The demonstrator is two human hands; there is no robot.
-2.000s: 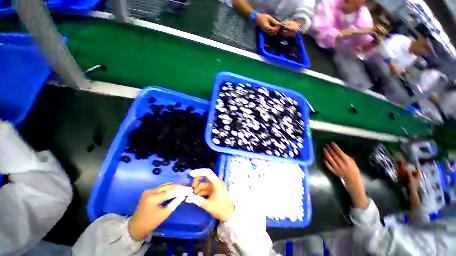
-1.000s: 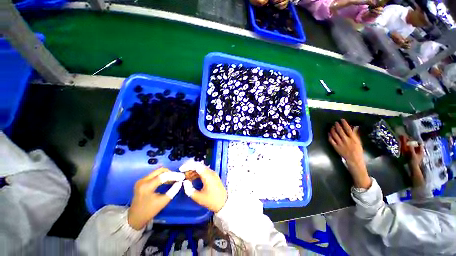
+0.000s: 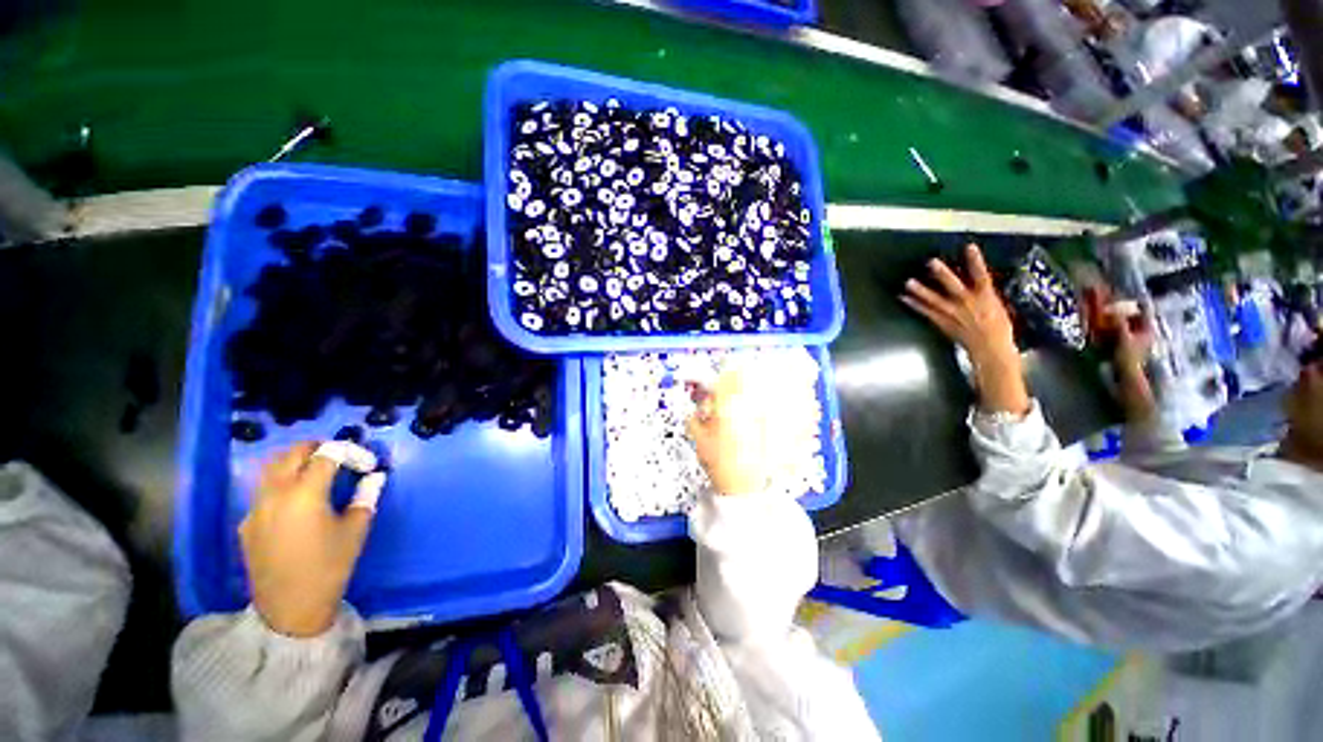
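Observation:
My left hand (image 3: 308, 529), with white finger cots, is over the lower left of the large blue tray (image 3: 435, 558). Its thumb and forefinger are close to a dark piece at their tips; whether they grip it is unclear. Black housings (image 3: 363, 319) are heaped in that tray's upper part. My right hand (image 3: 737, 428) is in the tray of white ring inserts (image 3: 639, 449), fingertips among them; glare hides what the fingers hold. Assembled pieces (image 3: 653, 218), black with white rings, fill the upper right tray (image 3: 660, 345), which overlaps the white-parts tray.
A green conveyor (image 3: 392, 87) with a pale metal edge runs beyond the trays, with small parts on it. At right, another person's hand (image 3: 987, 326) is over the dark worktop (image 3: 900, 435), near a clear bag of parts (image 3: 1045, 297). A white sleeve (image 3: 58, 594) is at far left.
My hands were together over the large tray; they have parted. My right hand has moved right into the white parts, my left hand left and slightly down. The view has shifted, with the trays now further left.

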